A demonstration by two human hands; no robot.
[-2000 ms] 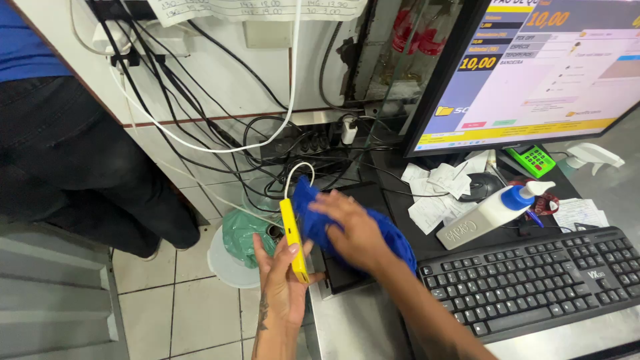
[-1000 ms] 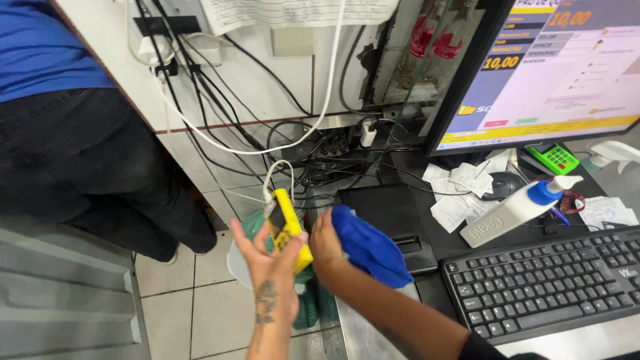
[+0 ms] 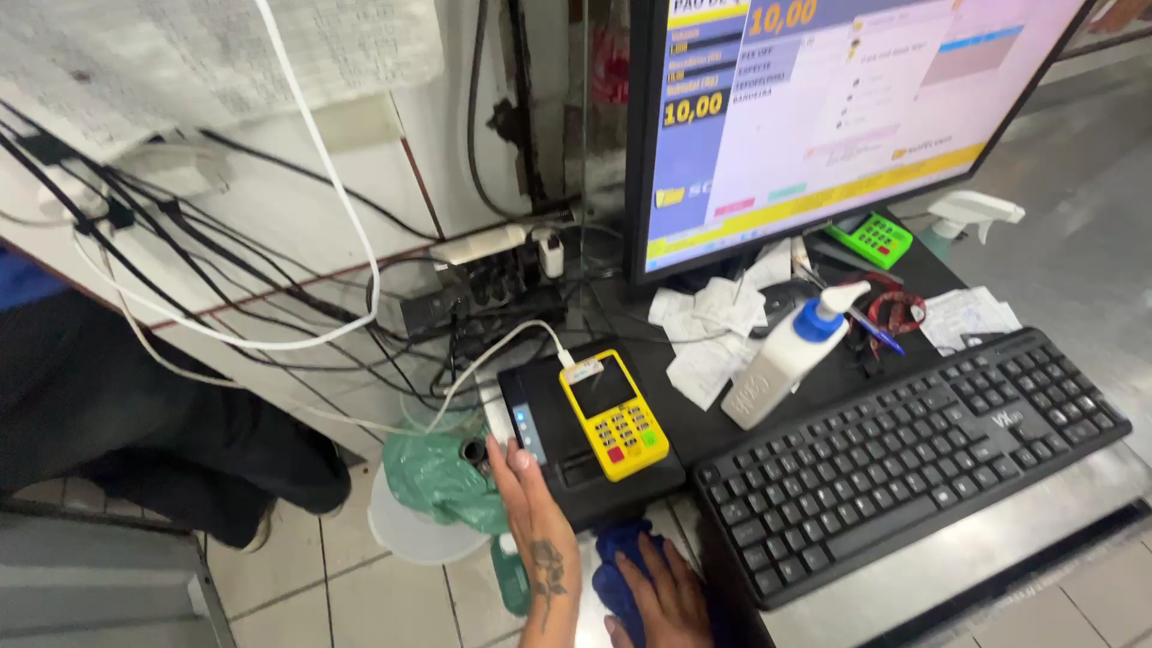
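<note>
The yellow card payment terminal [image 3: 616, 414] lies on top of a black receipt printer [image 3: 549, 432], with a white cable plugged into its upper end. My left hand [image 3: 537, 531] is at the printer's left edge, fingers extended, with nothing seen in it. Below the printer, my right hand [image 3: 661, 589] presses on a blue cloth [image 3: 621, 576] against the metal counter, fingers spread over it. The cloth is partly hidden under the hand.
A black keyboard [image 3: 909, 468], white pump bottle [image 3: 792, 355], crumpled receipts [image 3: 711, 328] and monitor [image 3: 837, 135] stand to the right. Cables and a power strip [image 3: 490, 279] run along the wall. A bin with a green bag [image 3: 441, 477] and a person [image 3: 153, 423] are at left.
The yellow terminal, held in my left hand before, now lies on the printer, released. My right hand and the blue cloth have moved down to the counter's near edge. The view is closer.
</note>
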